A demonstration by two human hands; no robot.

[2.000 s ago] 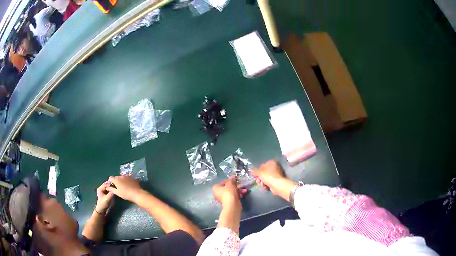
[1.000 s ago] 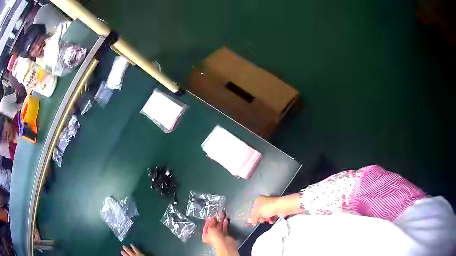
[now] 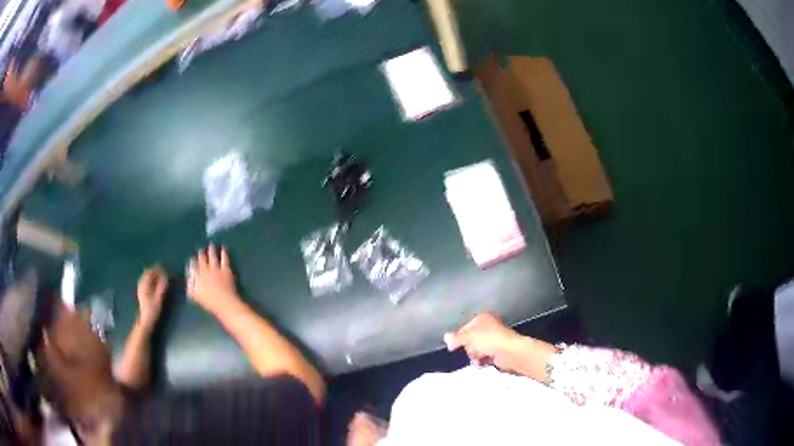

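My right hand (image 3: 487, 340) is over the bench's near edge, fingers drawn together; blur hides whether it pinches anything. My left hand (image 3: 366, 429) is low in the picture, mostly hidden by white clothing and the frame edge. Neither hand touches the bags. Two small clear bags with dark and silvery contents, one on the left (image 3: 327, 261) and one on the right (image 3: 390, 264), lie flat on the bench, beyond my hands. The pile of black cables (image 3: 348, 181) lies just behind them.
White card stack (image 3: 483, 209) with a pink edge lies right; another white stack (image 3: 420, 83) is farther back. Clear empty bags (image 3: 228, 192) lie left. A co-worker's hand (image 3: 211, 277) rests on the bench at left. A brown carton (image 3: 557, 139) stands beyond the right edge.
My hands have left the right-hand bag and drawn back to the near edge. The view swung away and back. The co-worker's hands, together two seconds ago, are apart, one spread flat.
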